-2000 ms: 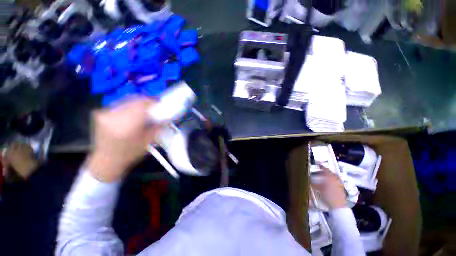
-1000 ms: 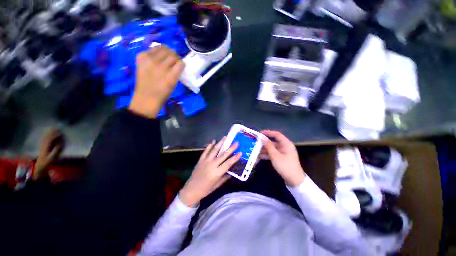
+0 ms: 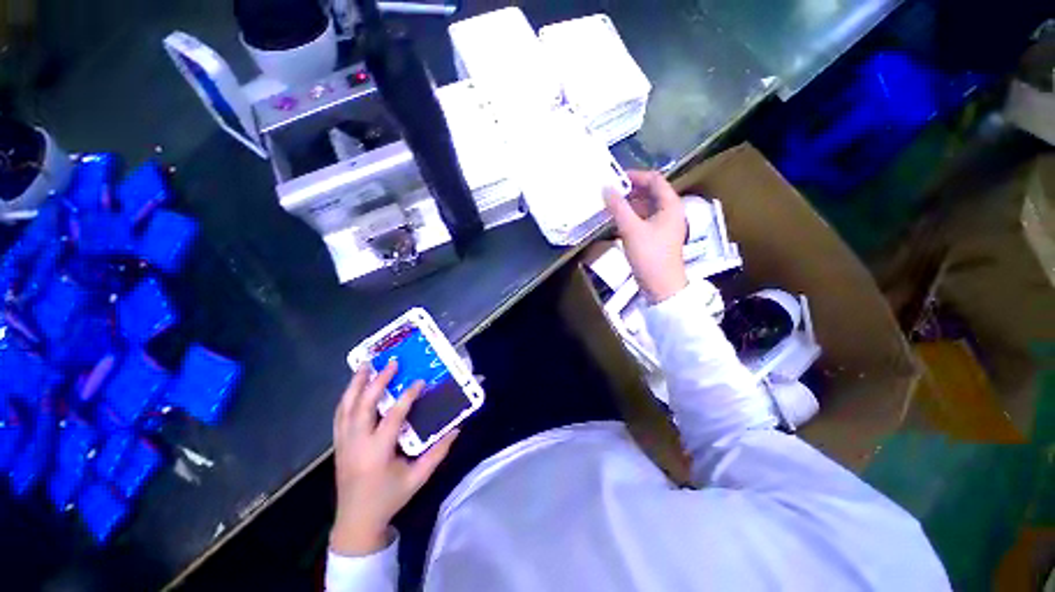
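Note:
My left hand (image 3: 376,463) holds a white camera base housing (image 3: 459,382) at the bench's front edge, its open side up. A blue battery pack (image 3: 407,368) shows inside it, partly under my fingers. My right hand (image 3: 656,237) reaches to the near end of the stacked white back cover plates (image 3: 553,174). My thumb and fingers are at the edge of a top plate (image 3: 611,185), which still lies over the stack.
A silver-grey metal device (image 3: 364,191) stands left of the stacks, with a long black screwdriver (image 3: 419,127) across it. Blue battery packs (image 3: 127,312) are heaped at left. An open carton (image 3: 810,254) holding white cameras (image 3: 769,330) is at right.
The view has turned to the right. My right hand has left the housing and moved to the plate stacks; my left hand still holds the housing. The neighbour's arm is out of view.

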